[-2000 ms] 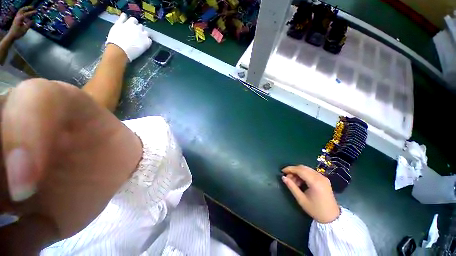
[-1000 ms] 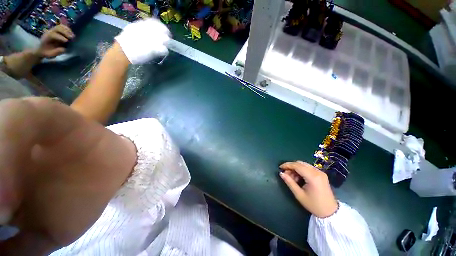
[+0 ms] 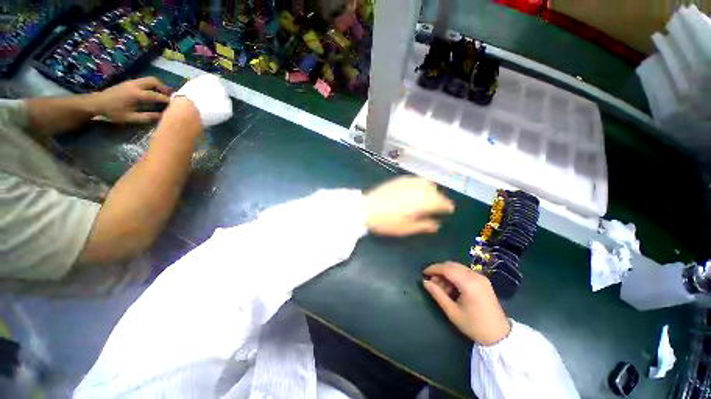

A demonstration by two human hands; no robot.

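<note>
A row of overlapping dark screen assemblies (image 3: 516, 226) with gold tails along its left side lies on the green mat. My left hand (image 3: 409, 206) is slightly blurred above the mat, left of the row, with its fingers apart and nothing visible in them. My right hand (image 3: 468, 305) rests at the row's near left end, palm side hidden. Its thumb and index finger are close together, with a dark spot at the fingertips; whether it holds anything is unclear. Thin tweezers (image 3: 380, 161) lie against the white rail, near the post's foot.
A white blister tray (image 3: 546, 128) with dark parts stands behind the rail (image 3: 292, 121) and post. Crumpled wipes (image 3: 612, 253), a white bottle (image 3: 655, 282) and a watch head (image 3: 624, 379) are at right. A neighbour's bare hand and white-gloved hand (image 3: 206, 100) work at left near coloured clips (image 3: 312, 47).
My left hand has moved from close to the camera at left to out over the bench. My right hand has stayed beside the row. The neighbour's two hands have come together.
</note>
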